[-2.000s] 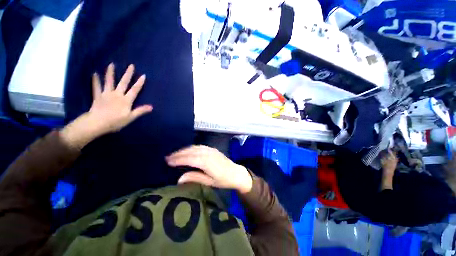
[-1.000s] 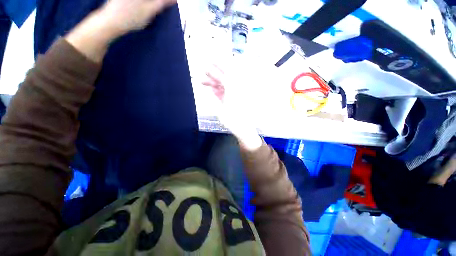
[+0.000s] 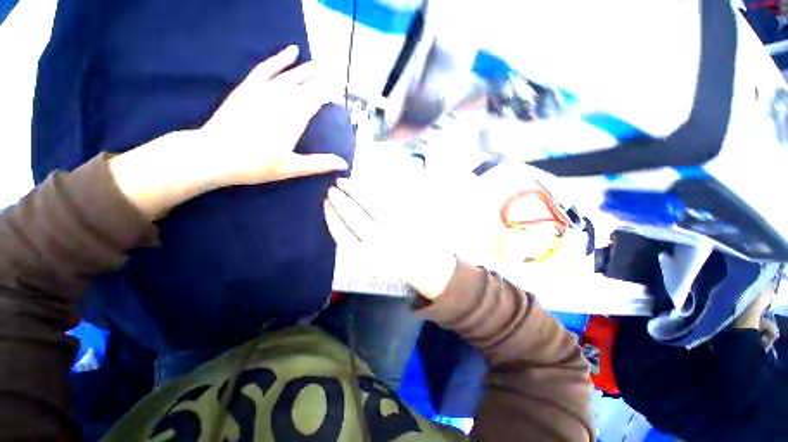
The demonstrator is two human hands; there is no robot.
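A large dark navy garment panel (image 3: 233,250) runs from the top of the view over the white table down to my lap. My left hand (image 3: 246,134) lies flat on it, with thumb and fingers apart. Its right edge lies near the needle area of the white sewing machine (image 3: 596,60), which is blurred. My right hand (image 3: 384,224) is washed out by light. Its fingertips touch the panel's right edge; whether they pinch it I cannot tell. A thin dark thread (image 3: 351,60) hangs down beside the cloth edge.
Snips with red and yellow handles (image 3: 533,226) lie on the white table (image 3: 553,289) right of my right hand. Dark and striped cloth (image 3: 717,285) hangs at the table's right end. Another person's dark sleeve (image 3: 691,371) is at lower right.
The view has moved closer to the machine. My left hand has come down from the top onto the panel. My right hand has moved from the bare table to the panel's edge.
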